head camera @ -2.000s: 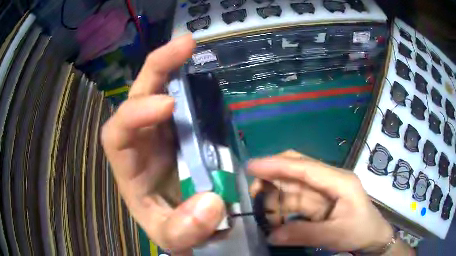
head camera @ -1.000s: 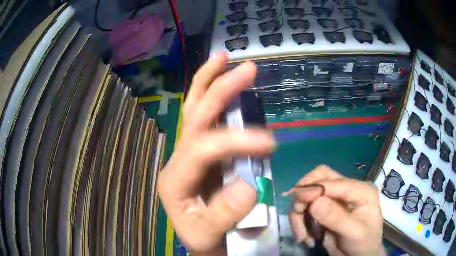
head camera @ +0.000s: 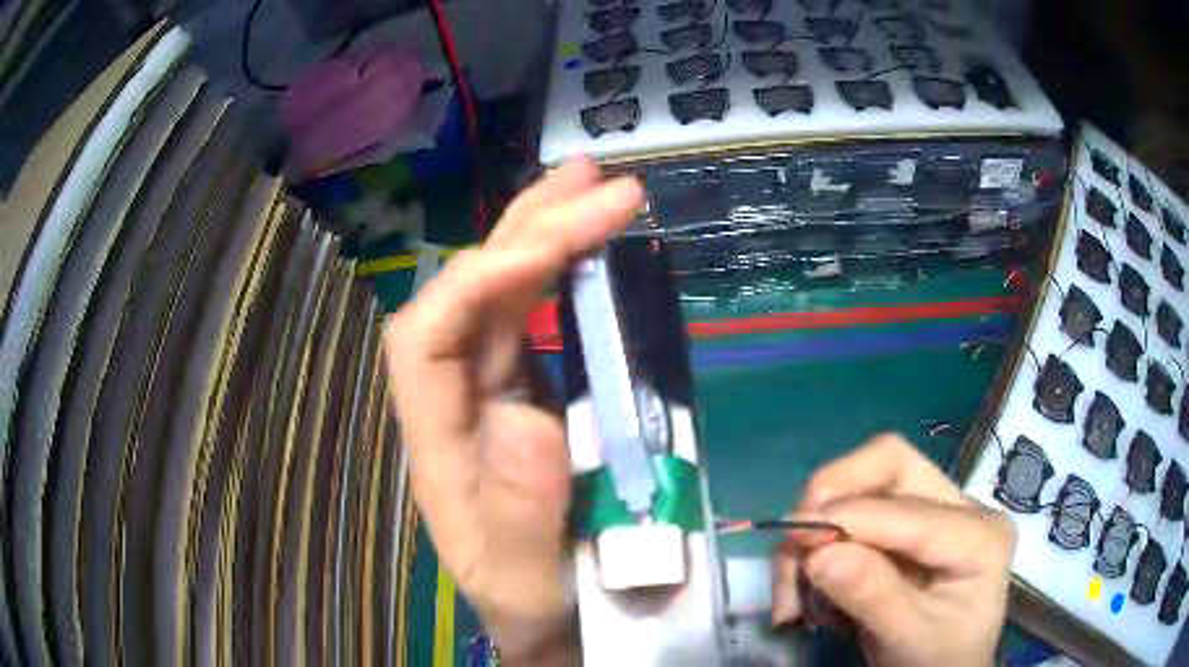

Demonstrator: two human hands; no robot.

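The test stand [head camera: 652,625] stands upright in the middle, white below and black above. Its grey clamp lever [head camera: 613,371] runs down to green tape [head camera: 602,500] and a white contact block [head camera: 642,558]. My left hand [head camera: 489,404] is at the stand's left side, fingers apart, fingertips near the lever's top; it holds nothing I can see. My right hand [head camera: 906,560] pinches thin dark speaker leads [head camera: 782,525], whose reddish ends point at the stand's right side just beside the block. The speaker itself is mostly hidden in my right fingers.
A speaker tray [head camera: 1030,573] stands at the right, with yellow and blue dots. Another speaker tray [head camera: 808,127] lies at the back on wrapped trays [head camera: 743,215]. A tray stack [head camera: 196,391] fills the left. A green mat [head camera: 808,417] with red and blue tape lies behind the stand.
My left fingers have opened off the lever and moved left, uncovering the lever and block. My right hand still holds the leads, now slightly lower and straighter, near the stand.
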